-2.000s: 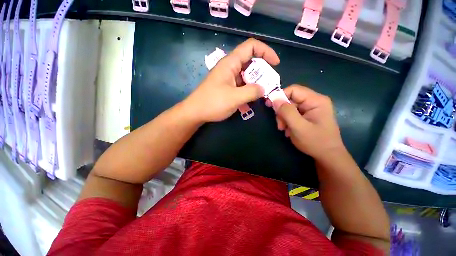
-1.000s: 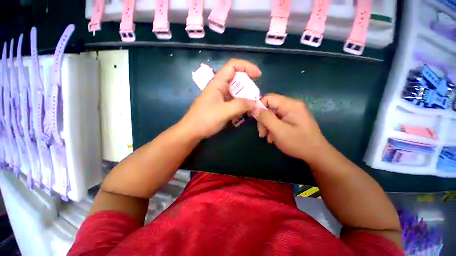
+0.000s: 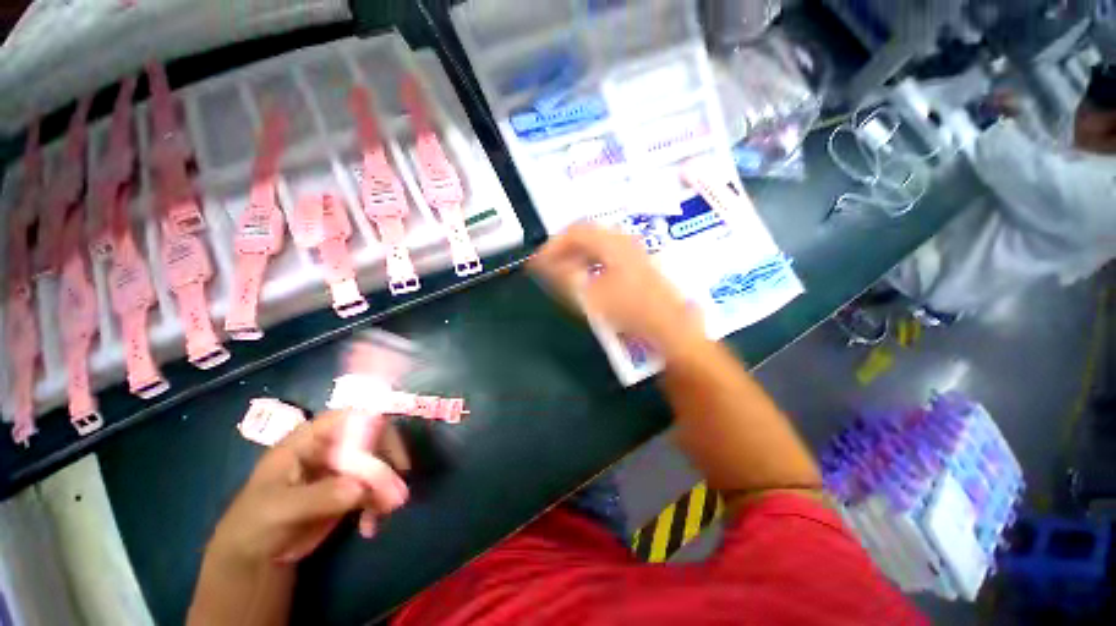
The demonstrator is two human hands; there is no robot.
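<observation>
My left hand [image 3: 312,483] is blurred above the near left bench. Its fingers are partly curled; whether it holds anything is unclear. Just beyond its fingers is a pink watch head [image 3: 355,393] with a pink strap [image 3: 428,406] pointing right. A blurred pink piece [image 3: 379,356] shows just above it; its exact shape is unclear. Another pale pink watch head [image 3: 269,421] lies on the bench to the left. My right hand [image 3: 618,287] is blurred over the left edge of the parts box [image 3: 756,232], fingers curled; its grip cannot be made out.
Pink watches [image 3: 187,263] lie in a row on the white tray [image 3: 496,210] at the back left. Beyond the parts box are plastic bags [image 3: 771,92] and a white cable [image 3: 881,153]. Purple straps [image 3: 924,471] are stacked low on the right. Another person's pale sleeve [image 3: 1040,184] shows far right.
The view has swung right. My hands have separated: the right has moved away to the parts box, the left stays near the loose watch heads. The watch head is no longer between both hands.
</observation>
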